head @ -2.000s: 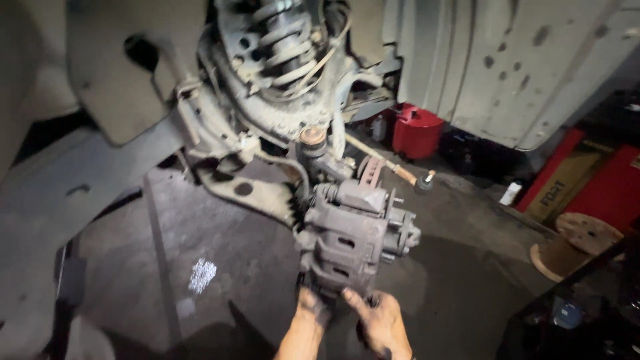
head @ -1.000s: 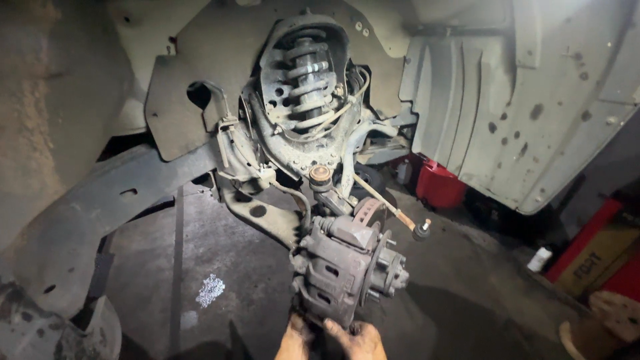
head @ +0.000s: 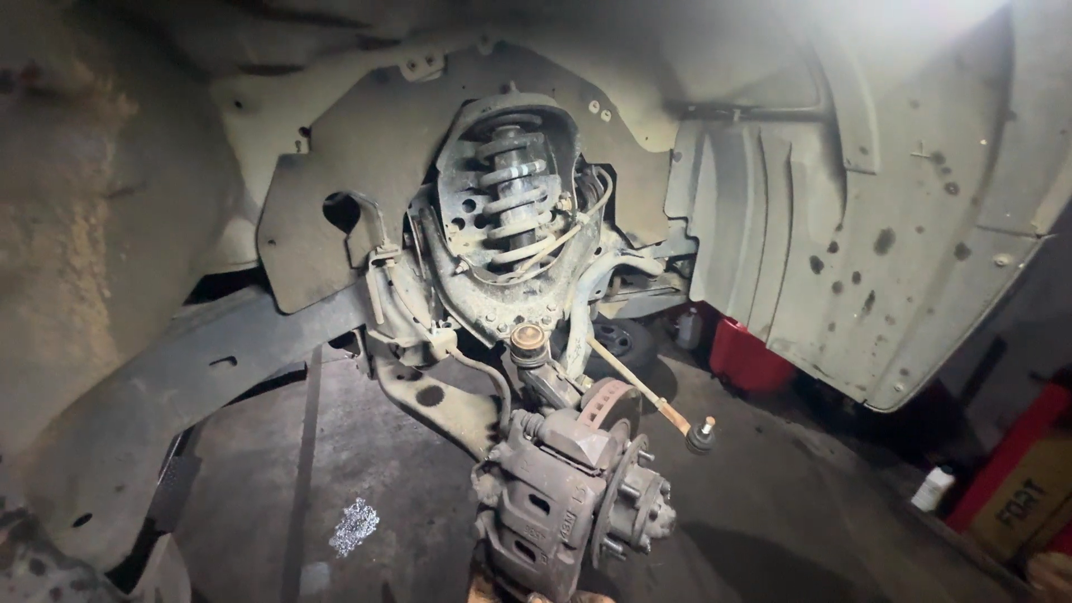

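Note:
My left hand (head: 480, 588) and my right hand (head: 579, 598) show only in part at the bottom edge, gripping the lower end of the brake caliper (head: 536, 502). The caliper sits around a rusty brake disc (head: 610, 400), beside a wheel hub (head: 651, 511) with studs. Above them, a ball joint (head: 528, 339) stands upright near the lower edge of the suspension arm (head: 494, 314). A tie rod (head: 632, 375) reaches down to the right, its end (head: 700, 437) apart from the hub. Behind the arm stands a coil spring (head: 515, 197) around a shock absorber.
A frame rail (head: 251, 335) crosses at left, above a lower control arm (head: 435, 402). The wheel-arch liner (head: 804, 243) hangs at right. Beyond are a red container (head: 745, 356), a wheel (head: 615, 343) and a white bottle (head: 932, 488). A bright patch (head: 354, 526) lies on the floor.
The view has shifted, showing more of the wheel arch. My hands, plain under the caliper before, are now mostly below the frame's edge.

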